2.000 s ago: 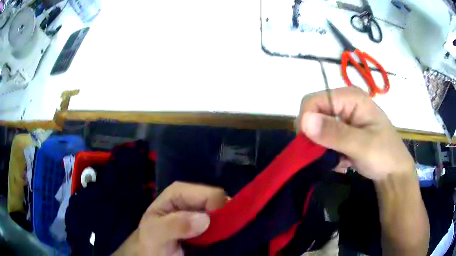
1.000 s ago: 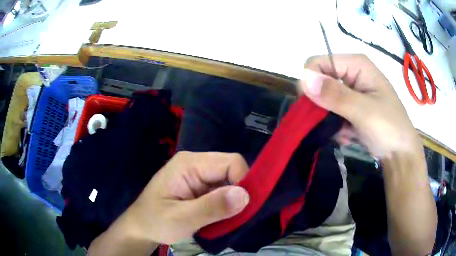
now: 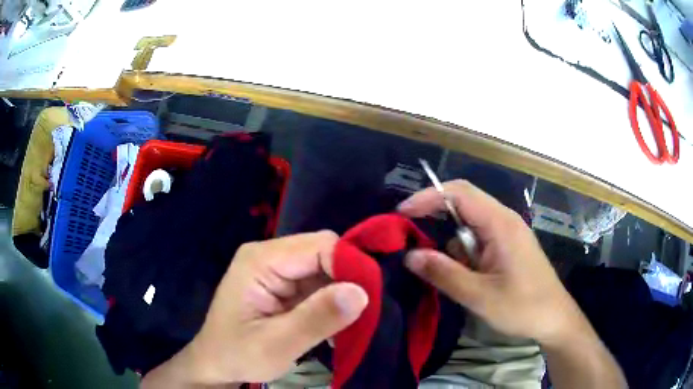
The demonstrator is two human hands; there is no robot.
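The red trim (image 3: 357, 277) is folded into a loop and joined to the black knit panel (image 3: 393, 319) in front of my lap. My left hand (image 3: 277, 304) pinches the left side of the trim between thumb and fingers. My right hand (image 3: 494, 262) is at the right side of the loop, thumb and a fingertip at the trim. A thin silver needle (image 3: 441, 188) lies between the fingers of my right hand and points up and left. The needle's lower end shows by the palm. Whether its tip touches any cloth is not visible; it points away from the trim.
The white table (image 3: 304, 53) has a wooden front edge. Red-handled scissors (image 3: 652, 121) and small black scissors (image 3: 657, 55) lie at its right. A dark garment pile (image 3: 178, 251) covers the red basket (image 3: 281, 171). Blue (image 3: 91, 182) and yellow (image 3: 32, 182) baskets stand left. Another dark heap (image 3: 634, 323) is at right.
My right hand has moved down and left, closer to my left hand. The trim has gone from a stretched strip to a curved loop. The needle has come down off the table area. The view has shifted.
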